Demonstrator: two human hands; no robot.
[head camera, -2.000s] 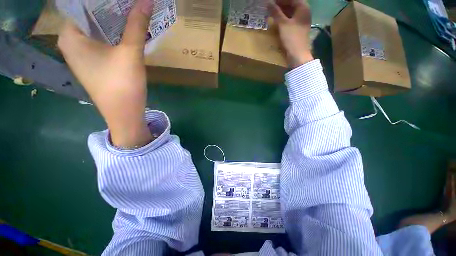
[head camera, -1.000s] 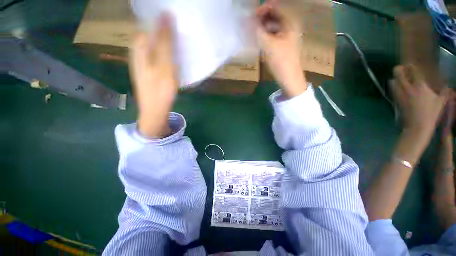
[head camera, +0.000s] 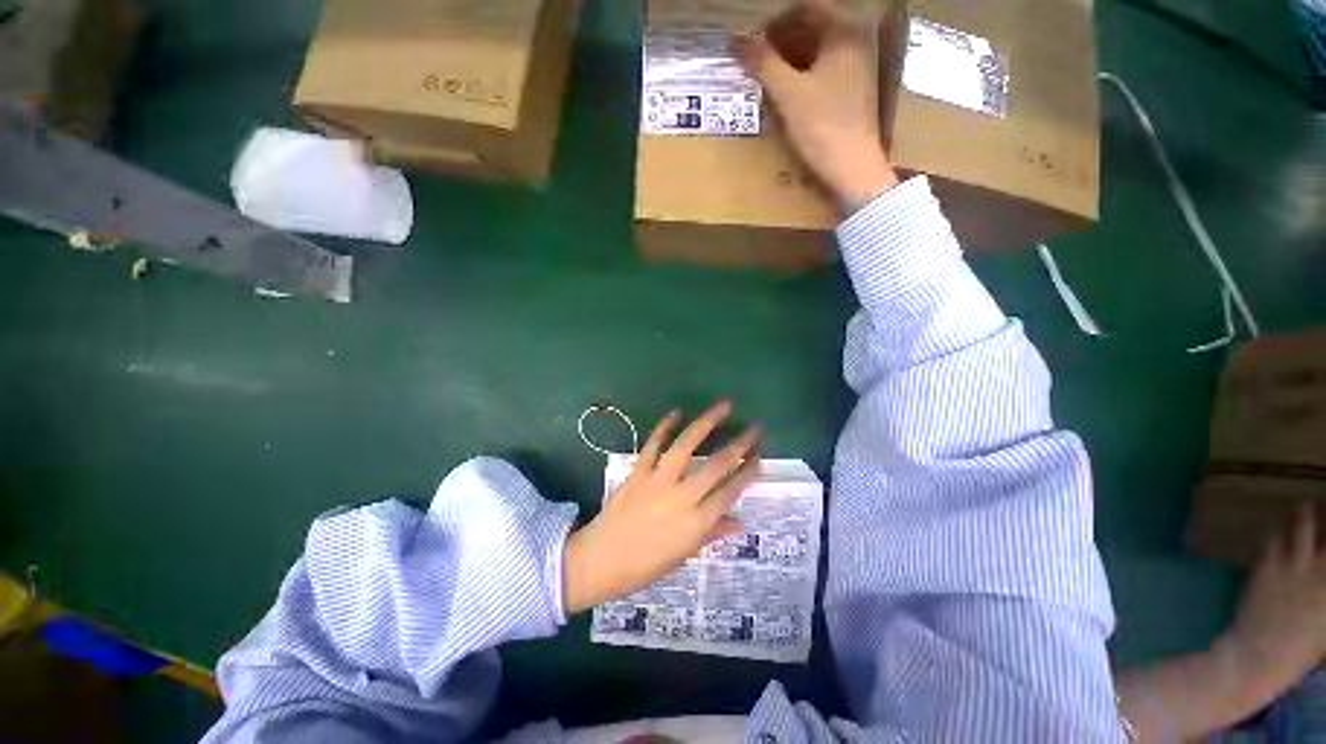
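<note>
My right hand (head camera: 817, 102) is at the top centre, fingers curled at the edge of a printed label (head camera: 701, 73) on the top of a brown carton (head camera: 727, 182). Whether the fingers grip the label cannot be told. My left hand (head camera: 655, 516) lies with fingers spread on the label sheet (head camera: 756, 581) near my body and holds nothing. The sheet shows several printed labels, partly covered by the hand. A thin pale loop (head camera: 607, 430) lies at its upper left corner.
A labelled carton (head camera: 989, 131) touches the middle carton's right side. Another carton (head camera: 436, 73) stands at upper left. White backing paper (head camera: 323, 186) lies near the grey metal arm (head camera: 160, 196). A person's hand (head camera: 1280, 618) is at a carton (head camera: 1272, 422) at right. White strips lie at right.
My left hand has let go of the white sheet and come down onto the label sheet. The cartons have shifted right. Backing paper now lies at upper left. The neighbour's hand is lower.
</note>
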